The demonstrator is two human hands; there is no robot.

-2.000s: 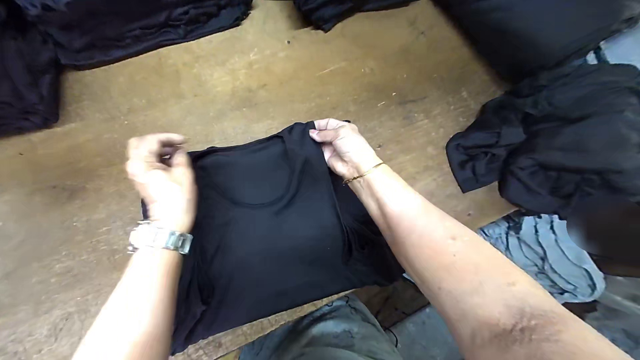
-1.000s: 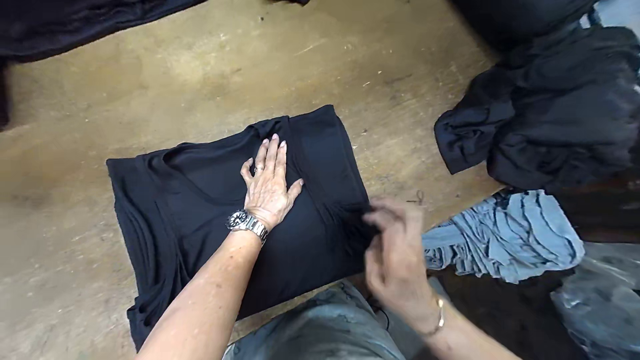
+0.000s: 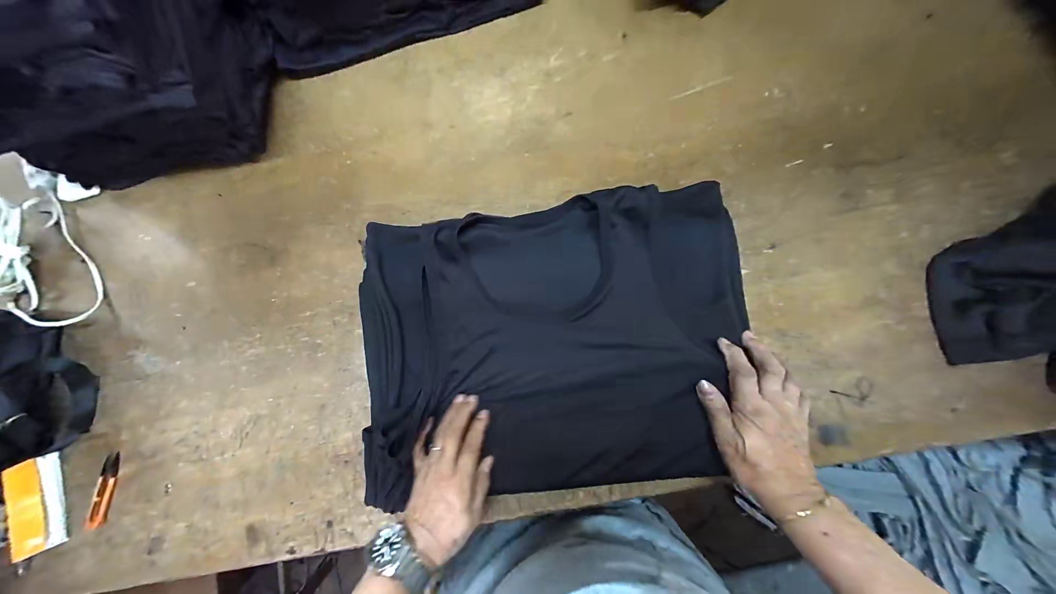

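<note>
A stack of folded black garments [image 3: 569, 363] lies on the wooden table near its front edge, the top one with a round neckline facing the far side. My left hand [image 3: 450, 478], with a watch on the wrist, rests flat on the lower left part of the stack, fingers extended. At the right side my right hand [image 3: 761, 417] lies with its fingertips on the garment's edge and its fingers spread. Neither hand grips the cloth.
Dark garments [image 3: 165, 91] cover the table's far left, with white cord [image 3: 91, 272] below them. An orange pen-like object [image 3: 103, 491] lies at the front left. Dark cloth [image 3: 998, 289] is at the right, and grey fabric [image 3: 932, 511] sits below the table edge [image 3: 874, 458].
My left hand has moved from the middle of the top garment to its lower left. My right hand now rests on the right edge. The view has shifted to show more of the left side.
</note>
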